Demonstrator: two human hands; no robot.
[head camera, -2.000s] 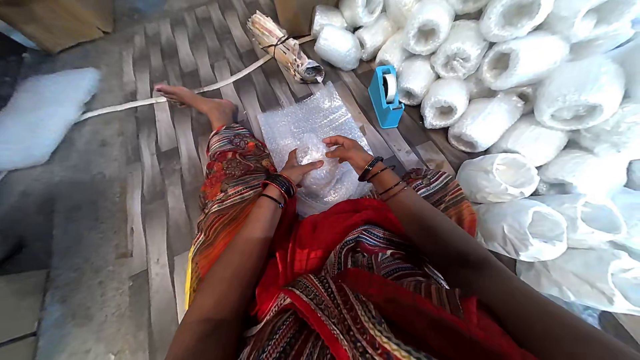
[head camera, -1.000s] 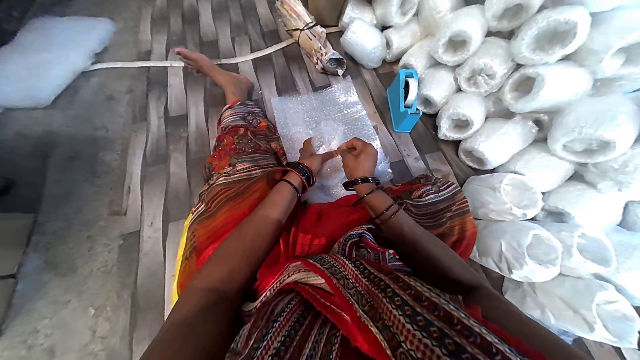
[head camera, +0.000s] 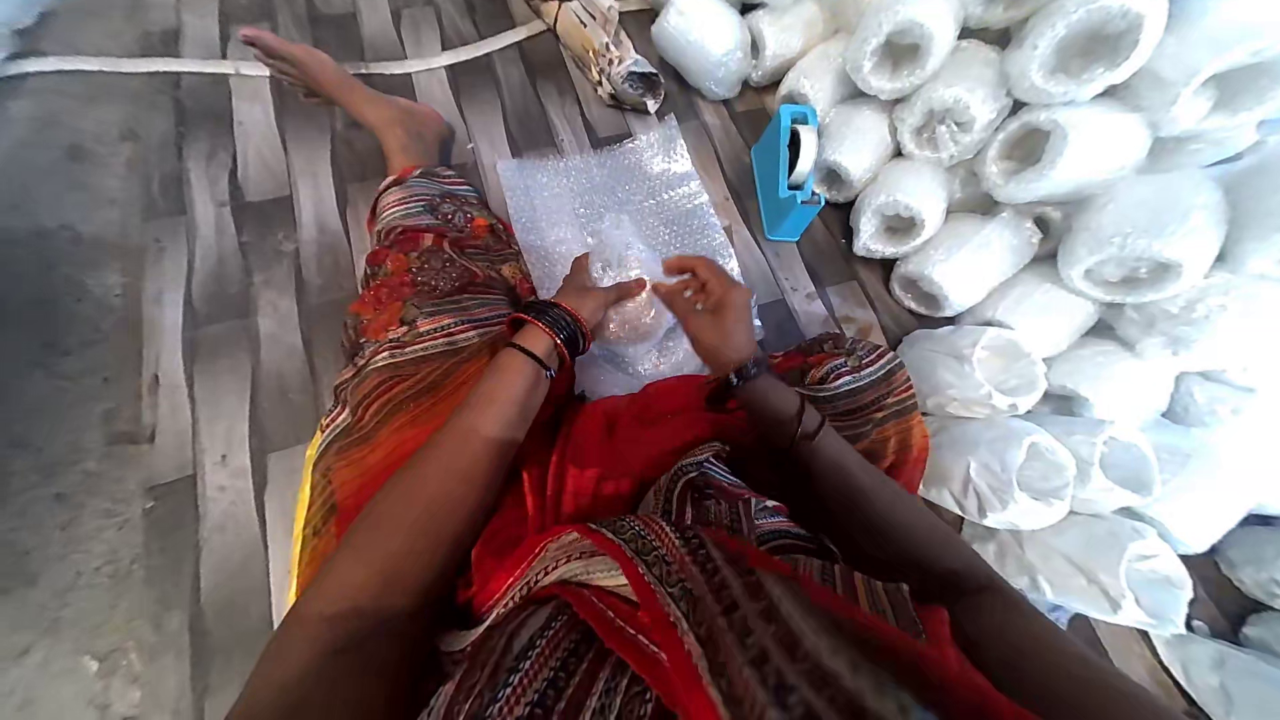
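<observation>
A clear plastic-wrapped, rounded item (head camera: 632, 318) rests at the lower part of a bubble wrap sheet (head camera: 620, 185) spread on the floor. My left hand (head camera: 592, 300) holds the item from its left side, thumb stretched across toward the right and index finger raised. At its upper right is my right hand (head camera: 708, 312), its fingers curled and thumb and fingertips close together; whether anything thin is between them I cannot tell. What lies inside the wrapping cannot be made out. A blue tape dispenser (head camera: 785, 180) with a roll of tape stands right of the sheet.
Many wrapped, hollow white rolls (head camera: 1065, 150) are piled along the right side. Beyond the sheet lies a tied, paper-covered bundle (head camera: 605, 55). A pale strip (head camera: 450, 62) crosses the patterned floor near my bare foot (head camera: 350, 95).
Two seconds ago both hands were around the wrapped item. One second ago their fingertips met above the sheet; now the hands are slightly apart, with the item showing between them.
</observation>
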